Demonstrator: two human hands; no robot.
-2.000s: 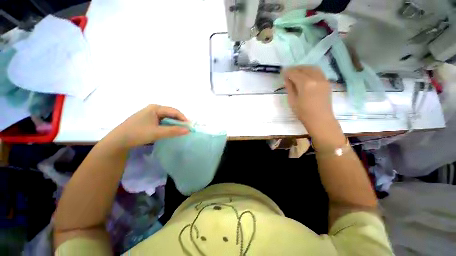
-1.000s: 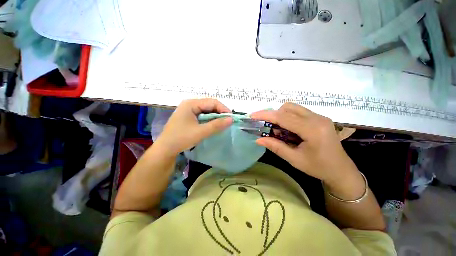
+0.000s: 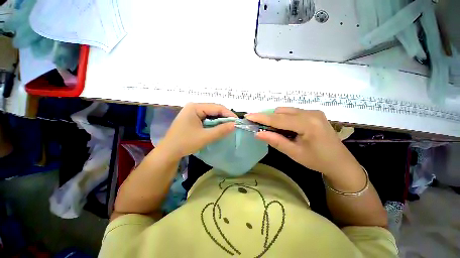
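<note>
A pale mint-green sewn fabric piece [image 3: 233, 153] hangs over my lap just in front of the table edge. My left hand [image 3: 194, 130] pinches its folded, thicker edge between thumb and fingers. My right hand [image 3: 297, 135] holds thread snips [image 3: 248, 126] with a black handle. Their silver blades lie at the seam, close to my left fingertips. The blade tips are partly hidden at the fabric, and most of the handle is hidden in my right hand.
The white table [image 3: 166, 55] has a printed ruler scale along its front edge. The metal machine bed [image 3: 323, 35] and green fabric strips [image 3: 428, 50] are at the right. A red basket [image 3: 83, 70] and a white paper pattern [image 3: 75, 20] are at the left. Bins with fabric stand below.
My right hand has come from the machine area to the fabric and now holds the snips. Since one second ago the blades have closed together at the seam. The view has shifted.
</note>
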